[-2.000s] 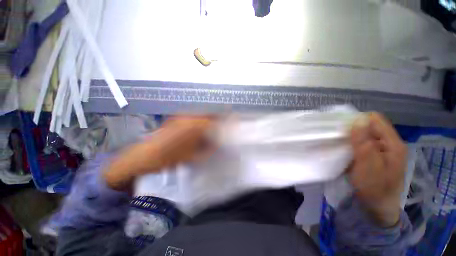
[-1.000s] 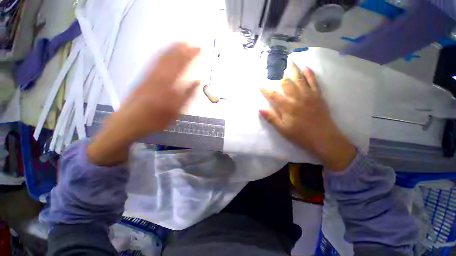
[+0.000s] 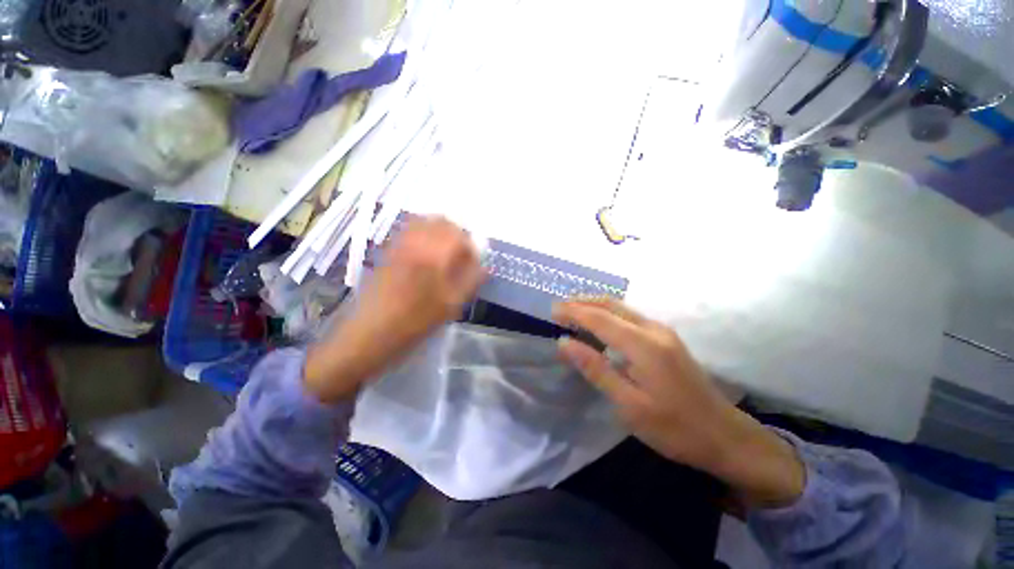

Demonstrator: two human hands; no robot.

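Observation:
A white fabric panel [image 3: 823, 322] lies on the table under the machine head, and white cloth [image 3: 489, 417] hangs over the lap. My left hand [image 3: 411, 295] is blurred, with curled fingers, at the table's front edge beside the lower ends of the white strips [image 3: 322, 222]; whether it holds one cannot be told. My right hand [image 3: 667, 395] is over the front edge at the panel's left side, thumb and fingers apart, with nothing seen gripped. The cylindrical fitting [image 3: 797, 181] hangs from the machine head above the panel. Glare washes out the needle area.
The machine head [image 3: 856, 67] is at upper right. A small tan curved piece [image 3: 609, 226] lies on the table behind the ruler [image 3: 545, 275]. Purple cloth [image 3: 295, 111] lies at upper left. Blue baskets [image 3: 195, 300] stand at left and below. A thin rod [image 3: 978, 347] shows at right.
The view has swung left. My right hand has left the panel near the fitting for the table's front edge. My left hand has come down from above the table to the strips' lower ends.

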